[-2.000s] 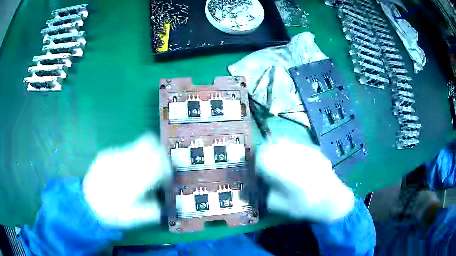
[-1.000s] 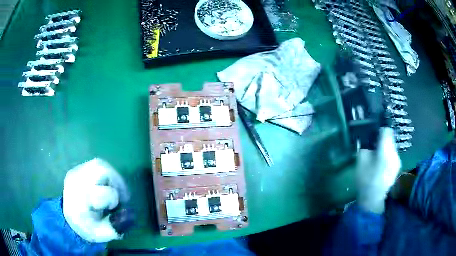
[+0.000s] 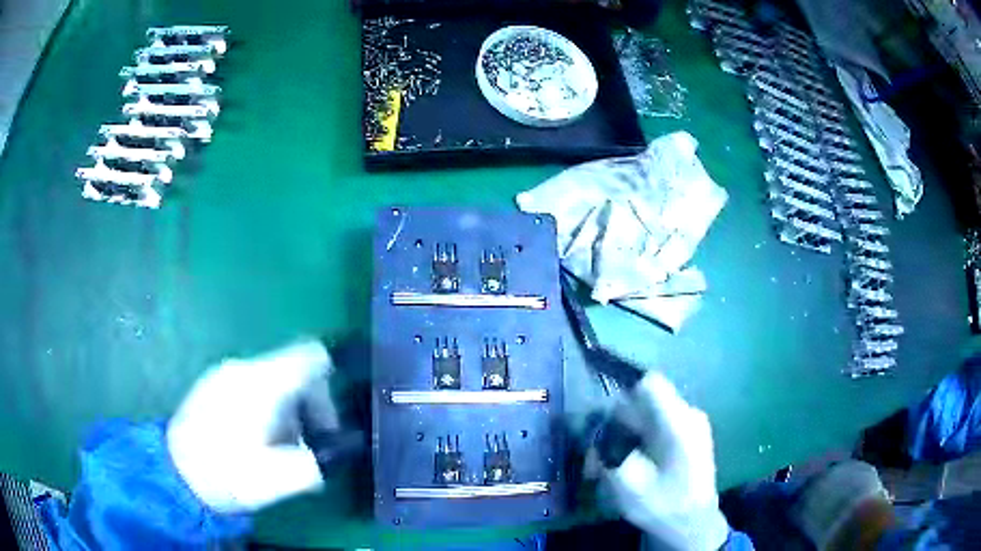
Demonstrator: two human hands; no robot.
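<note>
The dark grey-blue cover plate (image 3: 469, 323) lies over the fixture base and hides it. Its windows show three pairs of black power transistors (image 3: 446, 366) with legs pointing away from me, and silvery heatsink strips (image 3: 469, 397). My left hand (image 3: 253, 425), in a white glove with dark fingertips, is blurred beside the plate's left edge, fingers apart. My right hand (image 3: 667, 457), gloved and blurred, is near the plate's right edge; its dark fingertips are close to the tweezers (image 3: 586, 328), and whether they touch them is unclear.
A black tray (image 3: 506, 151) holds loose screws (image 3: 398, 65) and a white screw dish (image 3: 536, 75). A crumpled cloth (image 3: 635, 221) lies right of the plate. Loose heatsinks (image 3: 161, 113) form a row at left; heatsink assemblies (image 3: 801, 151) form long rows at right. A blue sleeve (image 3: 952, 393) shows at far right.
The cover plate has moved from beside the cloth, via my right hand, onto the fixture base. My right hand has let it go and come in left to the fixture's right edge.
</note>
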